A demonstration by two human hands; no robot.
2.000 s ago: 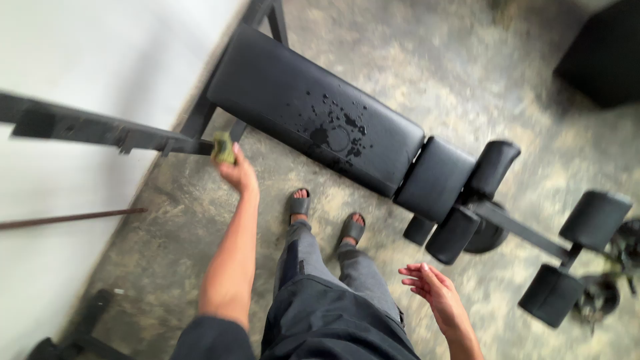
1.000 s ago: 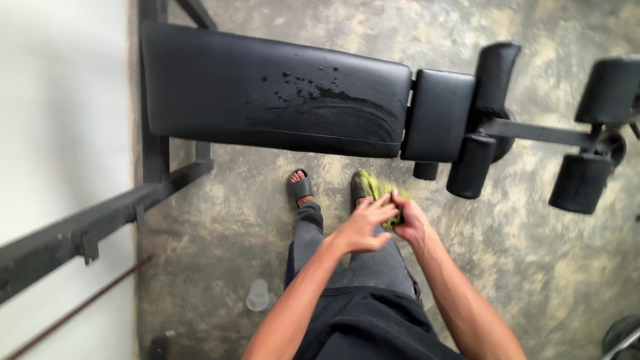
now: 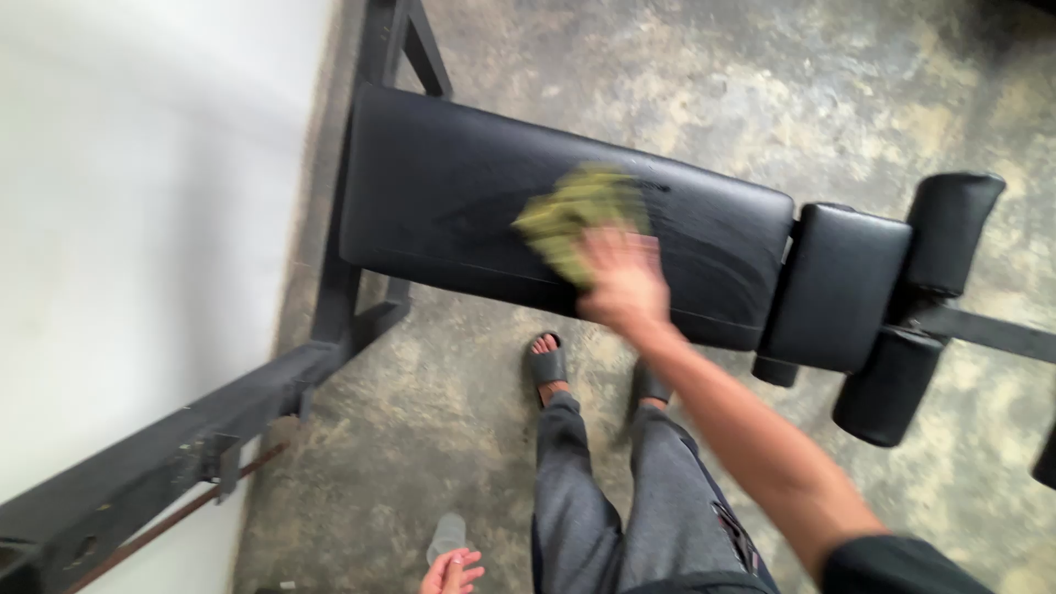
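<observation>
My right hand, blurred by motion, presses a yellow-green cloth onto the long black padded backrest of a weight bench. Wet streaks and a few drops show on the pad to the right of the cloth. My left hand is low in the view, held away from the bench, with its fingers apart and nothing seen in it. Just beyond its fingertips a translucent plastic cup is on the floor.
Right of the backrest are the seat pad and black foam rollers on a metal bar. A black steel frame runs along the white wall. My feet in grey slides stand on the concrete floor beside the bench.
The cloth, in my left hand two seconds ago and at both hands one second ago, is now under my right hand on the pad. Most of the water drops there are smeared. My left hand has moved down and left.
</observation>
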